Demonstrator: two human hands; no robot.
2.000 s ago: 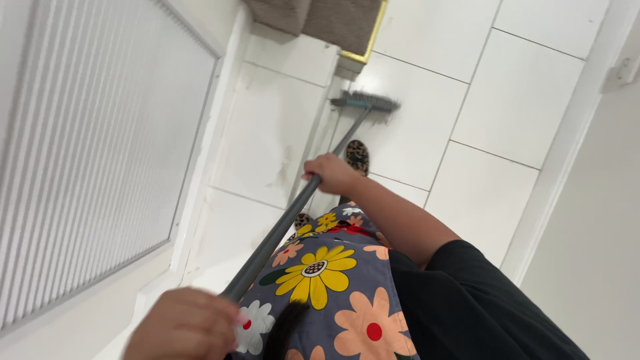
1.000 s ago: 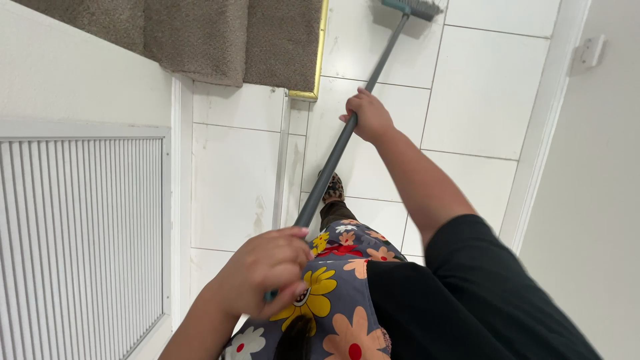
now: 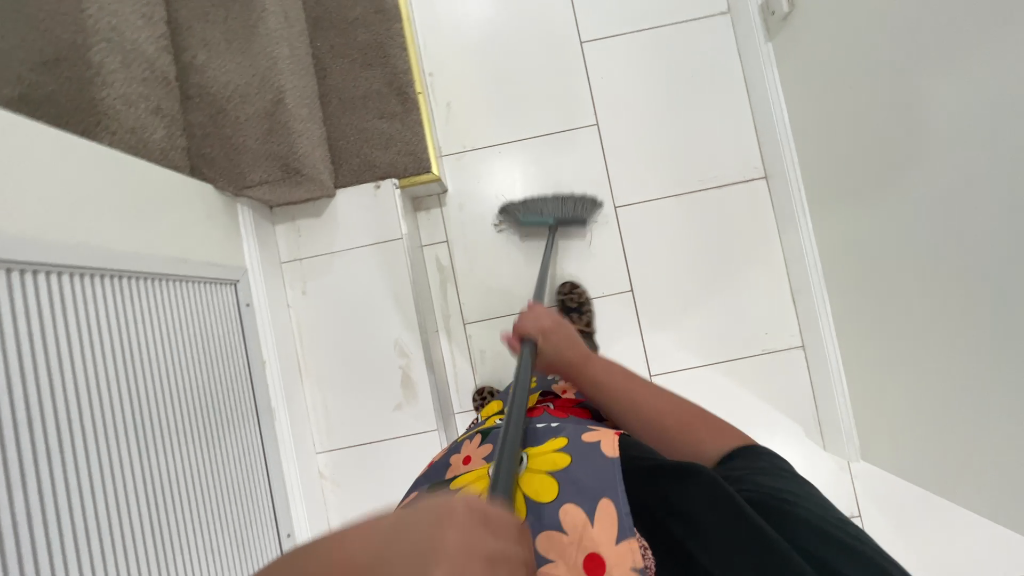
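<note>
A broom with a grey handle (image 3: pixel 512 416) runs from the bottom of the view up to its head. The broom head (image 3: pixel 550 210), with grey bristles and a teal part, lies on the white floor tiles, with some fluff at its edges. My right hand (image 3: pixel 548 338) is closed around the middle of the handle. Blurred at the bottom edge, my left hand (image 3: pixel 456 536) grips the upper end, which it hides. Beneath the handle is a floral apron (image 3: pixel 584 472). A leopard-print shoe (image 3: pixel 574 304) is just beside the handle, below the broom head.
Carpeted stairs (image 3: pixel 240 96) with a yellow-metal edge strip (image 3: pixel 422 100) stand at upper left. A low white step edge (image 3: pixel 424 320) runs across the tiles. A white louvred panel (image 3: pixel 128 416) is at left; a white wall (image 3: pixel 904 200) with a skirting board (image 3: pixel 800 240) is at right.
Since one second ago the broom head has come back along the tiles, closer to my feet. Both hands have stayed on the handle. The view has shifted.
</note>
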